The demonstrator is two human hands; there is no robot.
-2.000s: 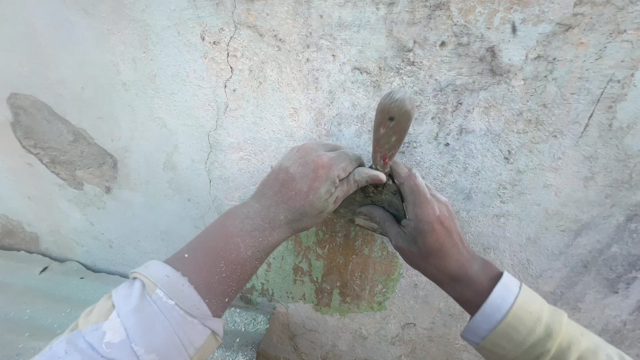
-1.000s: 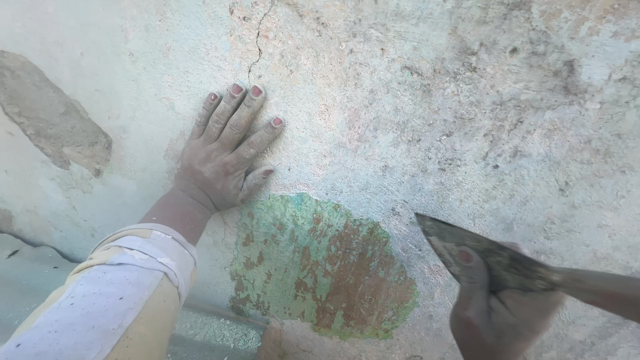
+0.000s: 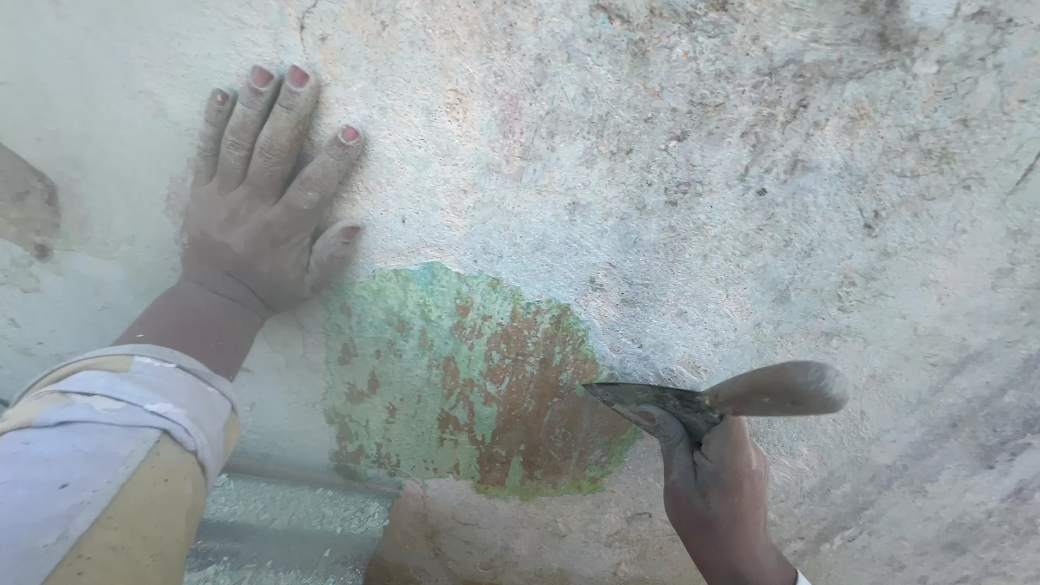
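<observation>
My left hand (image 3: 256, 191) rests palm down on the painted wall (image 3: 504, 187), fingers spread, holding nothing. My right hand (image 3: 715, 479) grips a pointed trowel (image 3: 662, 400) by its blade and neck, with the thumb on the blade. The trowel's rounded handle (image 3: 776, 388) points right, and its tip lies at the right edge of a scraped patch (image 3: 487, 382). Green paint and brown plaster show in that patch, which lies between my hands and below them. Dust coats the fingers of my left hand.
A ledge (image 3: 292, 520) strewn with pale paint flakes runs along the bottom left. Another bare brown patch (image 3: 24, 199) is at the far left of the wall. A thin crack (image 3: 305, 24) runs down from the top edge. Dark stains mark the upper right.
Two seconds ago both hands were together at the trowel; my left hand has since moved onto the wall. Over the last second the trowel has come to the scraped patch's right edge.
</observation>
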